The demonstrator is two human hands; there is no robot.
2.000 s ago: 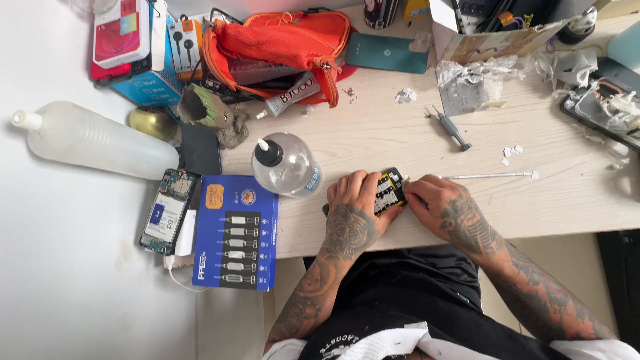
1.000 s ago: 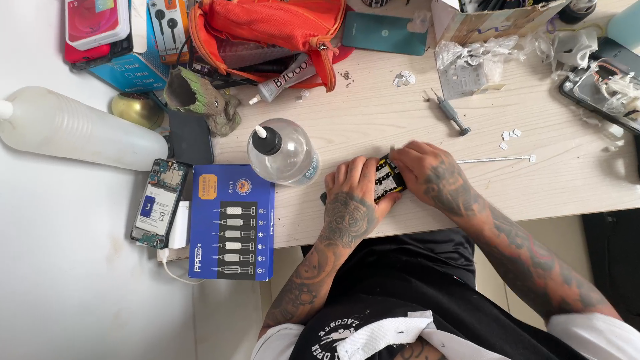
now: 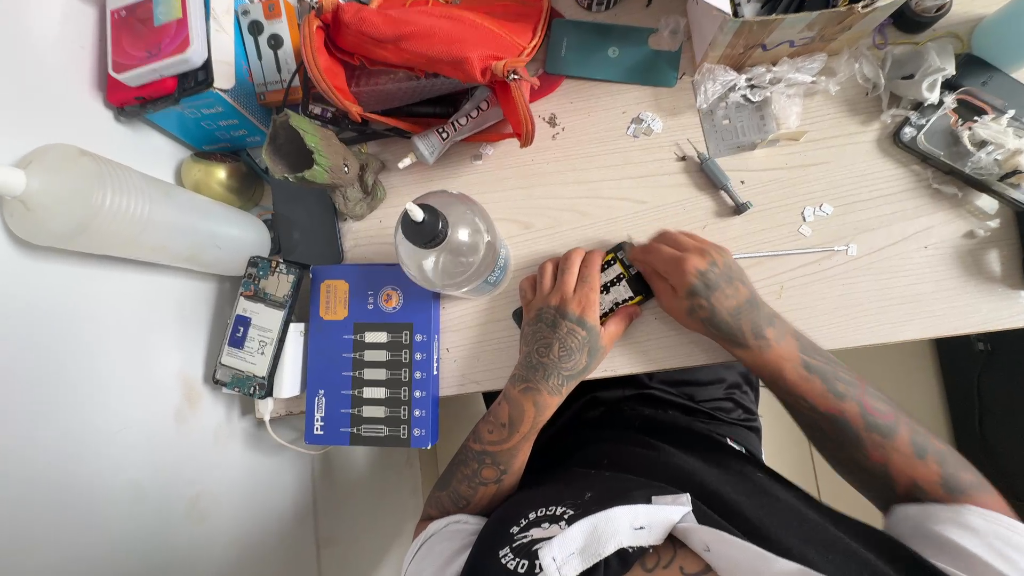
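Observation:
An opened smartphone [image 3: 622,284], its inside showing black, white and yellow parts, lies tilted at the table's front edge. My left hand [image 3: 564,312] is spread over its left part and grips it, thumb along the near side. The fingertips of my right hand [image 3: 680,276] are bent together at the phone's upper right end; whether they pinch something small is hidden. A thin metal rod [image 3: 792,252] with a white tip lies right of my right hand. Farther back rests a grey precision screwdriver [image 3: 720,180]. A clear pump bottle [image 3: 452,244] stands left of my left hand.
At left are a blue screwdriver-set box [image 3: 372,276], a second opened phone [image 3: 256,324] with a white cable beside it, and a large plastic bottle [image 3: 136,208]. Behind are an orange pouch [image 3: 432,40], a glue tube [image 3: 460,128], a teal phone back [image 3: 612,52] and plastic wrapping [image 3: 760,88].
My right hand has shifted slightly at the phone's upper end since the first frame. My left hand keeps its hold on the phone. The view has moved a little.

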